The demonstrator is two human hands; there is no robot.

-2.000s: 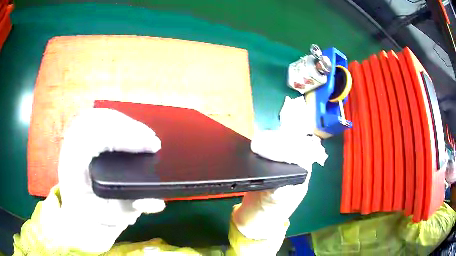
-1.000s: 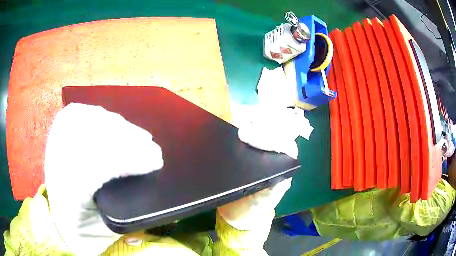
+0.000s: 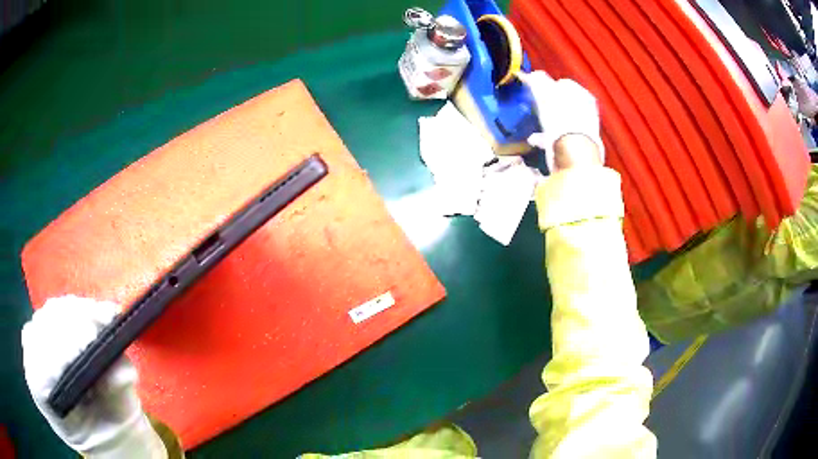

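My gloved left hand [image 3: 76, 376] holds the tablet [image 3: 211, 251] by its lower left end. The tablet is tilted on edge above the orange-red foam pad [image 3: 269, 359], so its narrow dark side frame with a port faces me. My gloved right hand [image 3: 567, 116] is at the front end of the blue tape dispenser [image 3: 502, 116], which holds a yellow-edged roll. Its fingertips are partly hidden, and I cannot tell whether they grip tape.
A whitish bottle with a metal top [image 3: 435, 61] stands beside the dispenser. Crumpled white paper [image 3: 457, 161] lies below it. A stack of orange-red foam trays [image 3: 664, 116] is at right, with a person's yellow smock [image 3: 717, 287] behind. The green worktop [image 3: 475, 341] surrounds the pad.
My right hand has let go of the tablet and moved to the tape dispenser. My left hand alone now holds the tablet, turned on edge. The view has turned, and the pad's white label now shows.
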